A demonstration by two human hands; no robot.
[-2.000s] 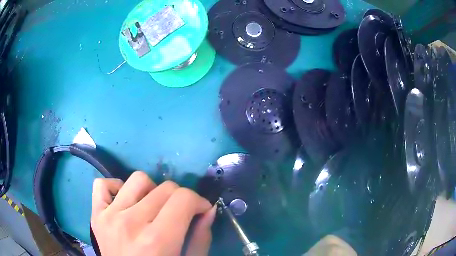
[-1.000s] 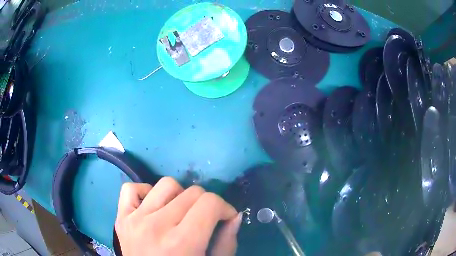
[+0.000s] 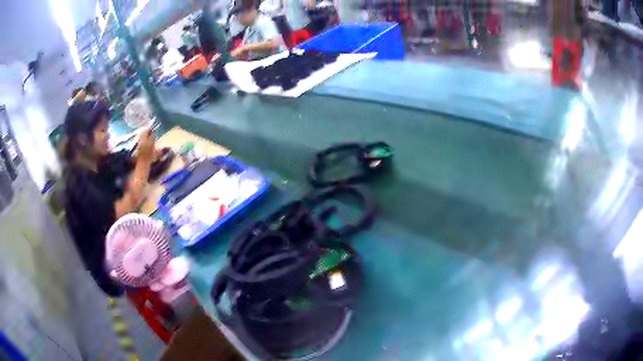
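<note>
No hand of mine is in the picture, and the view is blurred. A tangled heap of black headsets [image 3: 282, 275] lies nearest in front of me on the teal bench mat [image 3: 423, 289]. A green circuit board [image 3: 330, 261] and a small white patch show on the heap. Another headset [image 3: 338, 163] with a green board in its cup lies behind the heap, on the darker green strip. The soldering iron and the solder reel are not in view.
A blue tray [image 3: 243, 206] with white bags stands left of the heap, and a pink fan [image 3: 141, 252] at its near left. A person [image 3: 99, 176] sits at the left. A brown box [image 3: 201, 342] is at the bottom. A blue bin [image 3: 388, 41] and dark parts on a white sheet are behind.
The view has swung up and left, from the close bench work to the heap and the hall. My left hand, the solder reel, the iron and the discs have left the picture.
</note>
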